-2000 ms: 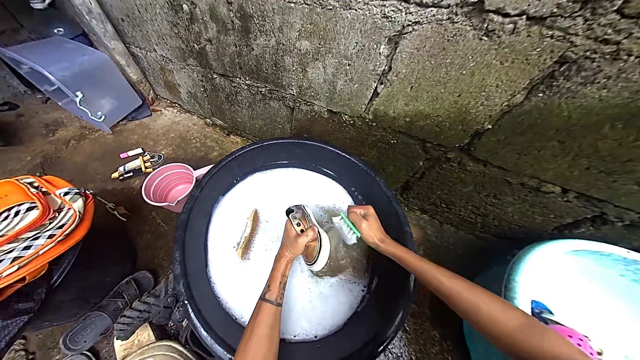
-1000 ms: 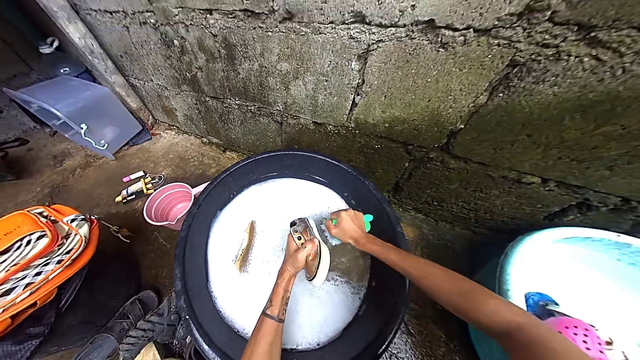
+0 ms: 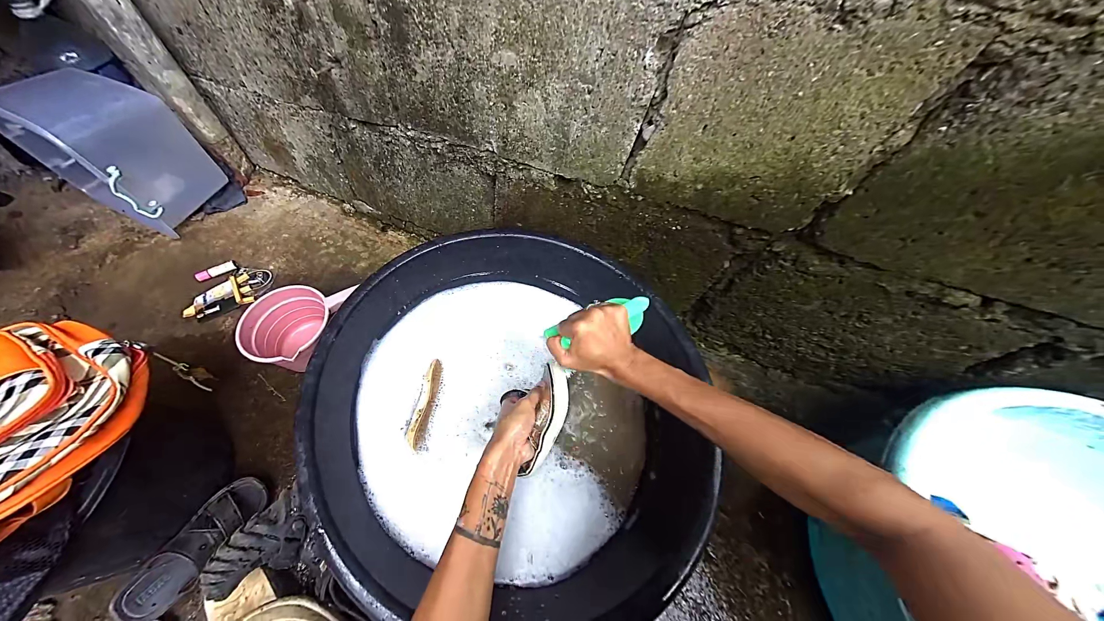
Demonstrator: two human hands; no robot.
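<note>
A round black tub [image 3: 681,517] holds water topped with white suds. Over its middle, my left hand [image 3: 517,424] grips a shoe [image 3: 552,418] that is tilted on its side, its pale sole edge facing right. My right hand [image 3: 595,338] is closed around a green scrub brush [image 3: 636,312] at the upper end of the shoe; the bristles are mostly hidden. Left of my left hand, part of another item, perhaps a shoe with a tan edge [image 3: 424,405], shows through the foam.
A pink dipper [image 3: 283,326] stands against the tub's left side. An orange checkered bag [image 3: 69,414], a sandal [image 3: 191,552] and other shoes lie left. Grey plastic piece [image 3: 129,138] leans upper left. A concrete block wall [image 3: 552,103] rises behind; a light basin [image 3: 1009,448] is right.
The shoe in my left hand has turned, so its sole edge now stands more upright. My right hand stays closed on the brush, near the shoe.
</note>
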